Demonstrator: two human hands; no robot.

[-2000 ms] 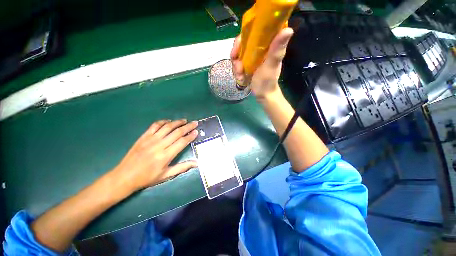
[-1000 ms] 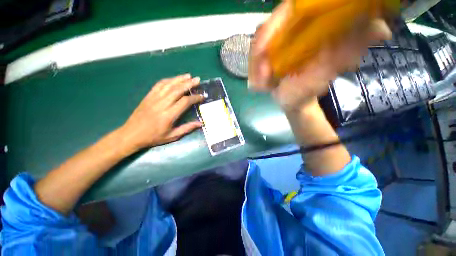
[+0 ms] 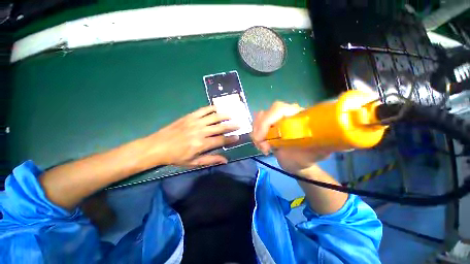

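An open phone [image 3: 220, 87] lies flat on the dark-green bench, with a dark cover at its top end and a white battery [image 3: 234, 109] in its middle. My left hand [image 3: 198, 138] lies over the phone's lower left part, fingers spread across the battery and lower end. My right hand [image 3: 281, 129] is closed around the yellow-orange electric screwdriver [image 3: 330, 124], held nearly sideways just right of the phone's lower end. The screwdriver's bit is hidden by my hand. The round screw dish [image 3: 262, 49] sits above and right of the phone.
A white strip [image 3: 154, 25] runs along the back of the bench. The black plastic tray [image 3: 381, 69] with pockets is at the right. A black power cord [image 3: 355, 191] loops below and right of my right hand. Blue floor shows at lower right.
The screwdriver has come down from above the dish to beside the phone's lower end, now tipped sideways. My left hand has slid from the phone's top end to its lower part. The camera view has shifted.
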